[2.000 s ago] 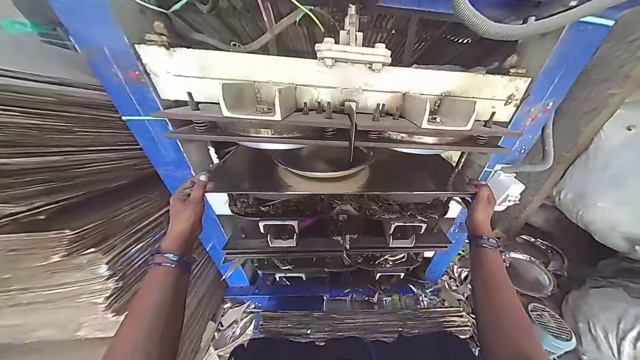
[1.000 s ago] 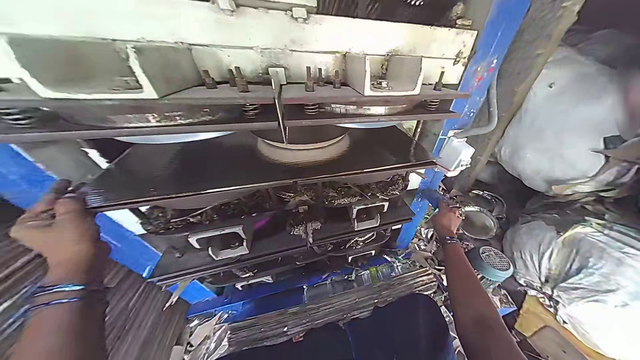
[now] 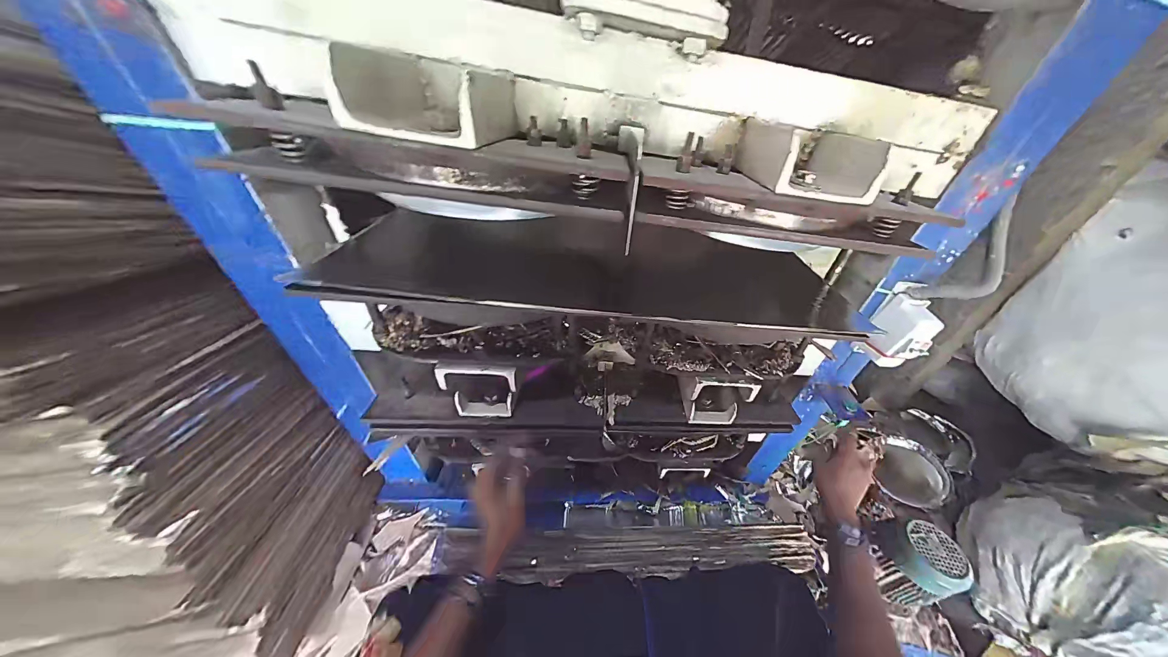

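Note:
A dark flat sheet [image 3: 566, 274] lies across the lower platen of a blue-framed press, below the upper plates with springs and bolts. No hand touches this sheet. My left hand [image 3: 499, 479], blurred, is in front of the lower part of the press, above a stack of sheets [image 3: 639, 552]; whether its fingers hold anything is unclear. My right hand [image 3: 847, 464] is at the foot of the right blue post, beside a round metal dish [image 3: 912, 473]; its fingers are partly hidden, and what they touch cannot be made out.
Tall stacks of thin sheets [image 3: 219, 438] stand at the left. A motor with a round vented cover [image 3: 938, 552] sits at the lower right, near large filled sacks [image 3: 1086, 328]. A white box [image 3: 903, 328] with a grey conduit is fixed to the right post.
Both hands held the dark sheet's edges two seconds ago. Now both are off it and lower, the left having moved in toward the middle. The round dish seen on the sheet earlier is not visible there.

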